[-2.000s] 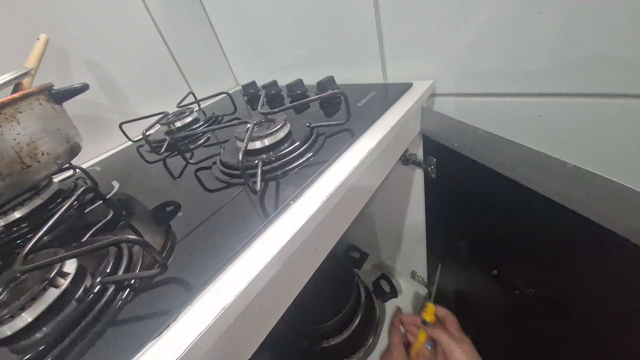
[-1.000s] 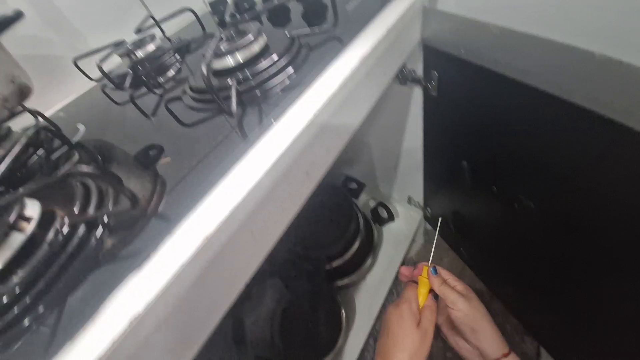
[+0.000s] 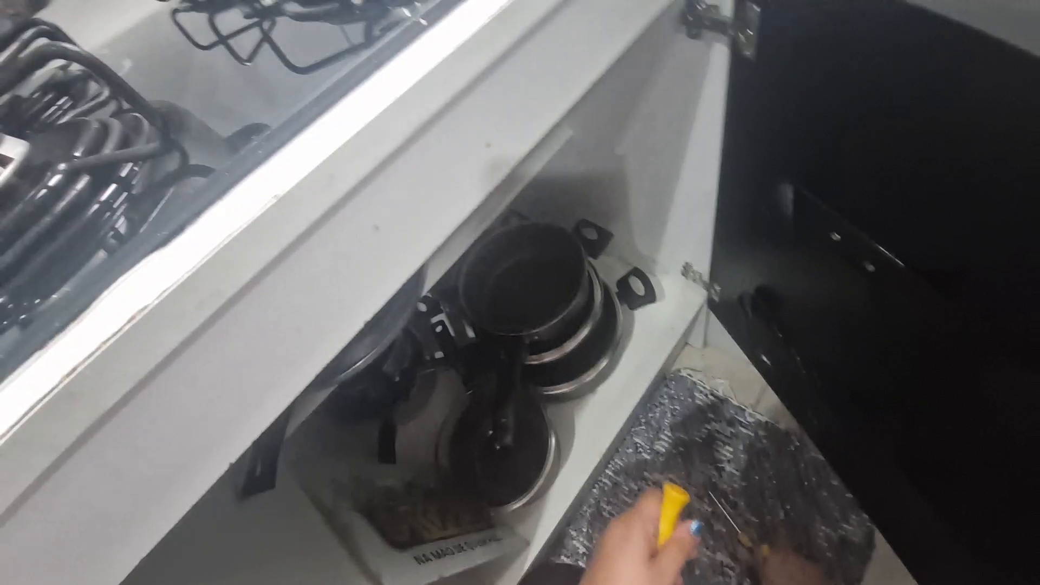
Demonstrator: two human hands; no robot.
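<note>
At the bottom of the head view, my left hand (image 3: 638, 546) is closed around a yellow screwdriver handle (image 3: 673, 512); a blue nail shows beside it. To its right is my right hand (image 3: 790, 566), blurred and partly cut off by the frame edge. A thin metal shaft (image 3: 725, 513) points up and left from its fingers, apart from the yellow handle, with a small yellowish part near the fingertips. Above both hands, a lower metal hinge (image 3: 700, 279) and an upper metal hinge (image 3: 723, 23) join the white cabinet to its open black door (image 3: 894, 203).
Dark pots (image 3: 528, 280) with looped handles are stacked inside the cabinet, near a smaller pan (image 3: 500, 455) and a board bearing writing (image 3: 459, 554). Burner grates (image 3: 81, 154) stand on the cooktop at upper left. A dark patterned mat (image 3: 715, 439) lies on the floor below the door.
The view has tilted down into the cabinet. A second ago the thin shaft rose from the yellow handle, with both hands together; now shaft and handle are apart, one at each hand.
</note>
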